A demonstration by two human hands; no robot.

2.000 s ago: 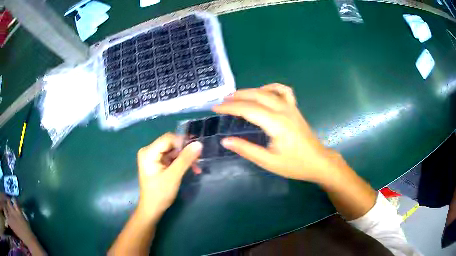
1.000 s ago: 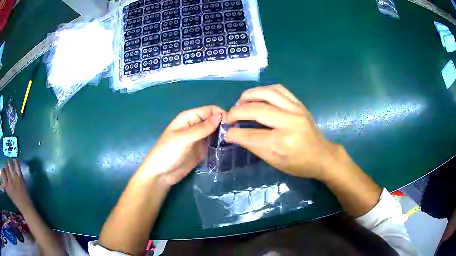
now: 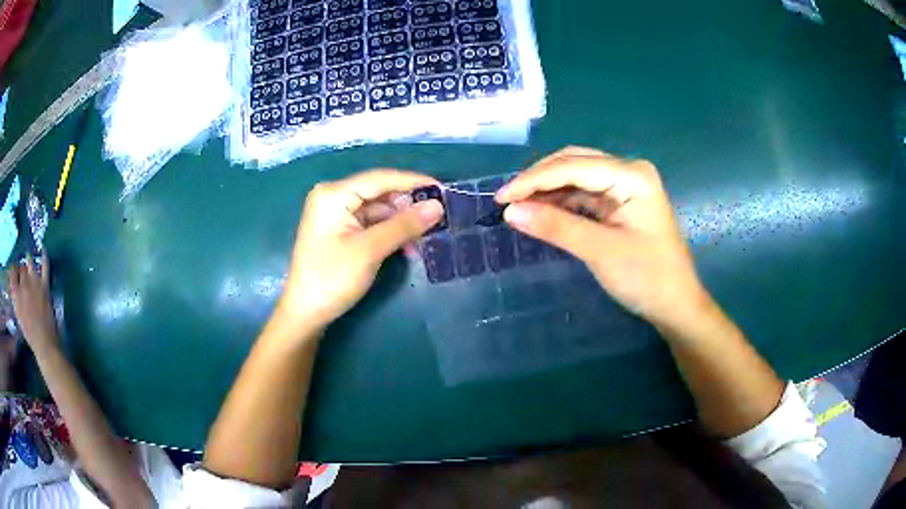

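Note:
A clear working sheet of lens covers (image 3: 477,254) is held up over the green tabletop. Two rows of black pieces show along its upper part; its lower part is bare clear film. My left hand (image 3: 348,244) pinches the sheet's upper left corner at a black lens cover (image 3: 428,197) between thumb and forefinger. My right hand (image 3: 606,234) pinches the sheet's top edge right of the middle, and its fingers hide the pieces there. A thin pale edge of film runs between the two hands.
Beyond the hands lies a stack of full lens sheets (image 3: 387,117), with a whitish film pile (image 3: 164,99) left of it. A yellow stick (image 3: 66,177) lies farther left. Another person's hand and arm (image 3: 60,378) reach in at the left. Part of a small clear bag (image 3: 803,9) shows top right.
My hands have moved apart, the right one to the right. The sheet lies flatter across them and more of its black pieces show. The stack sits slightly higher in the view.

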